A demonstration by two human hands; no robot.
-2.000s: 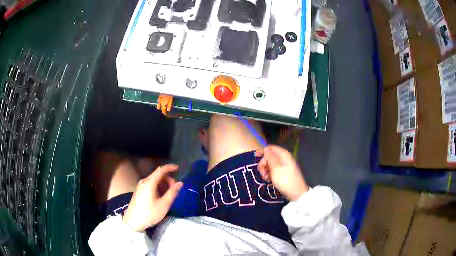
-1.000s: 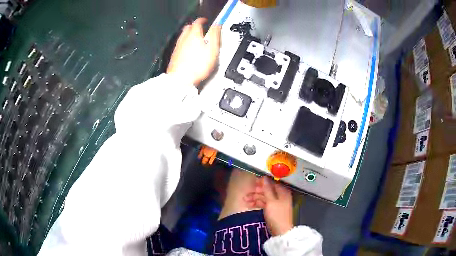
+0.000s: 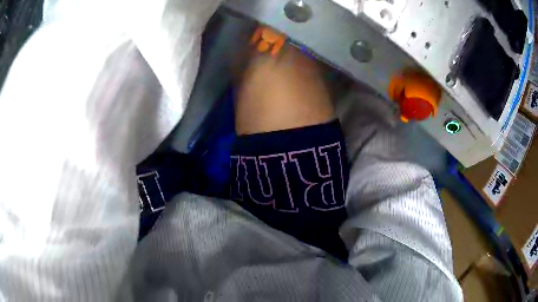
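The benchtop press (image 3: 377,53) fills the upper right, tilted and close, with two round silver buttons, a red-orange emergency stop (image 3: 416,105) and a green-ringed button (image 3: 452,127) on its front. A black square pad (image 3: 485,68) lies on its top. Neither of my hands can be seen. My left sleeve runs up the left side and out at the top edge. My right sleeve reaches up at the right toward the underside of the press, where the hand is hidden.
An orange part (image 3: 268,40) sits under the press's front edge. My knee is just below it. Brown cartons with white labels (image 3: 498,184) stand at the right. A blurred dark curved edge runs between them and my right sleeve.
The view has moved closer and lower over my lap, and the press looks larger and farther right. My left hand, earlier at the press's left edge, and my right hand below its front are now out of sight.
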